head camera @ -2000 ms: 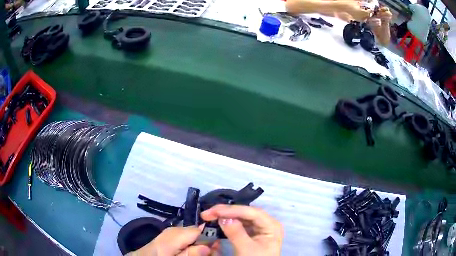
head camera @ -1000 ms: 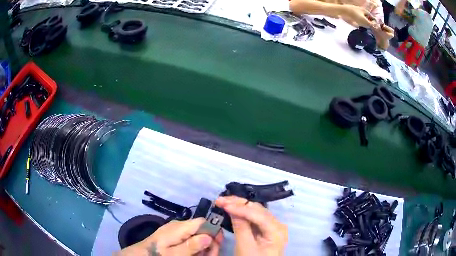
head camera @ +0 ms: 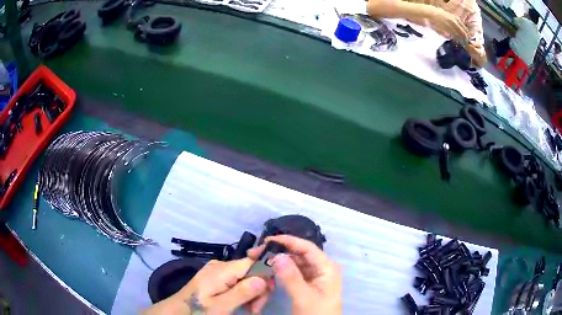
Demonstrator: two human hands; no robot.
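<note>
My left hand [head camera: 225, 286] and my right hand [head camera: 308, 271] meet at the bottom centre. Both grip a headband end [head camera: 262, 269], a small flat grey plate with a black part at its top. The fingers hide much of it. One round ear cup [head camera: 175, 280] lies on the white foam sheet, partly behind my left hand. A second black cup [head camera: 297, 226] is just beyond my right hand. A forked black arm piece [head camera: 200, 248] lies left of the hands.
Black slider covers [head camera: 453, 271] are piled on the sheet's right. Curved steel bands [head camera: 83, 178] and a red parts tray [head camera: 69, 98] are at left. A green conveyor [head camera: 246, 92] carries headphones [head camera: 463, 133]. Across it are a blue tub [head camera: 348, 29] and a person's arms [head camera: 425, 13].
The plate has been turned between my fingers and its black part is lower. The cup beyond my right hand has swung round, and its forked arm no longer shows at the right.
</note>
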